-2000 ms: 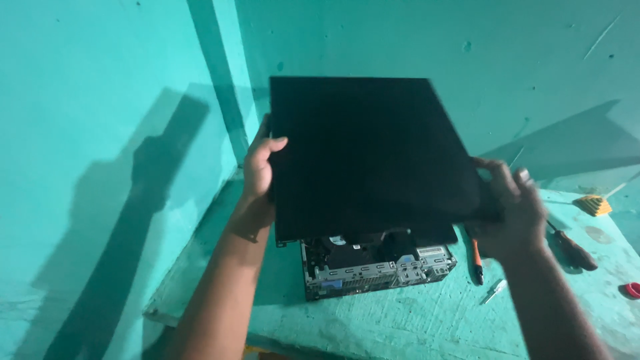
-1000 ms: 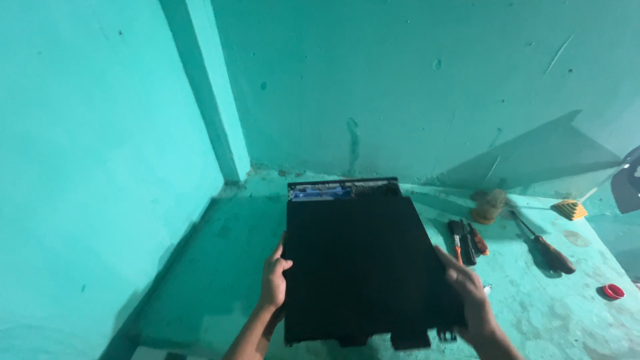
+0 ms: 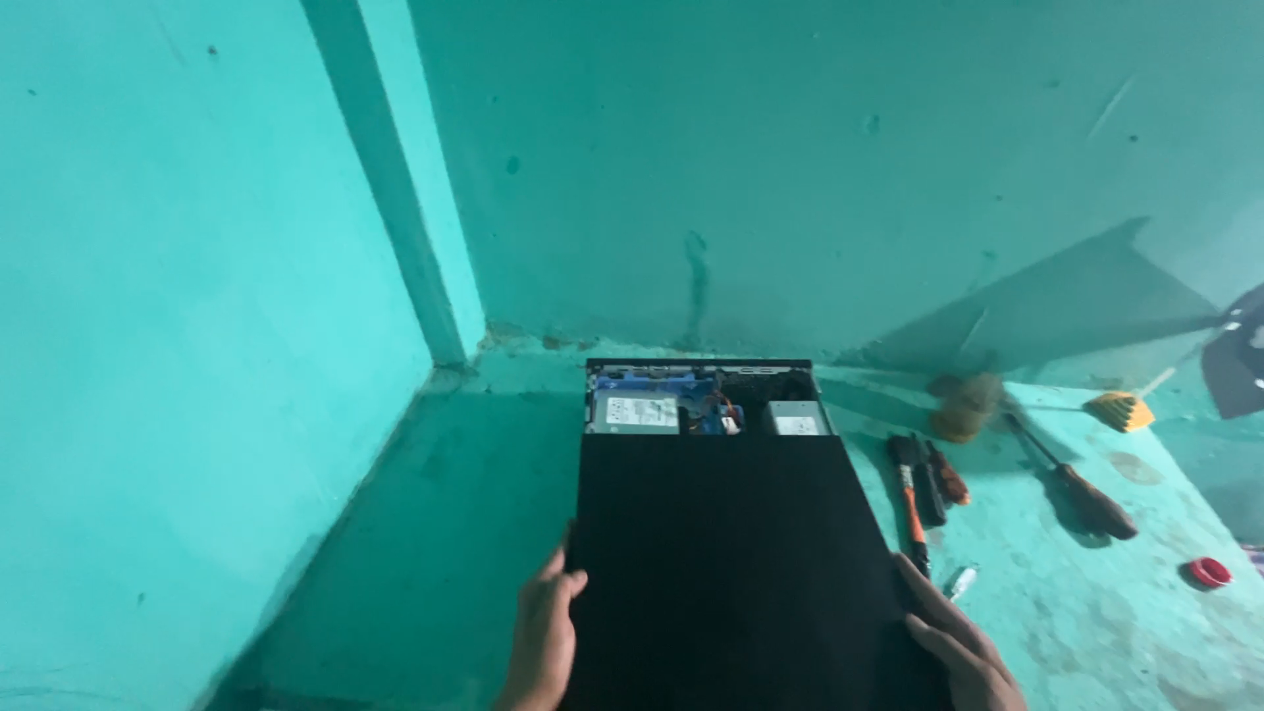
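Note:
A flat black computer case side panel (image 3: 731,553) lies over most of a desktop computer chassis (image 3: 699,365). My left hand (image 3: 546,622) grips the panel's left edge, thumb on top. At the right edge my right hand (image 3: 958,632) holds it with the fingers along the side. Beyond the panel's far edge the chassis interior shows: a silver labelled drive (image 3: 637,413) at the left, a blue plastic bracket (image 3: 652,383), some wires, and a silver metal box (image 3: 793,418) at the right. The panel's near edge is out of view.
Right of the chassis lie an orange-and-black handled tool (image 3: 910,513), a black tool (image 3: 929,489), a brown-handled tool (image 3: 950,476) and a screwdriver (image 3: 1091,499). A yellow brush (image 3: 1124,410), a red cap (image 3: 1209,572) and a small clear item (image 3: 961,583) are further about. Teal walls stand behind and left.
The panel, held up above the chassis two seconds ago, is now down over it. Both hands have stayed on its sides. More of the drive and silver box shows than a second ago.

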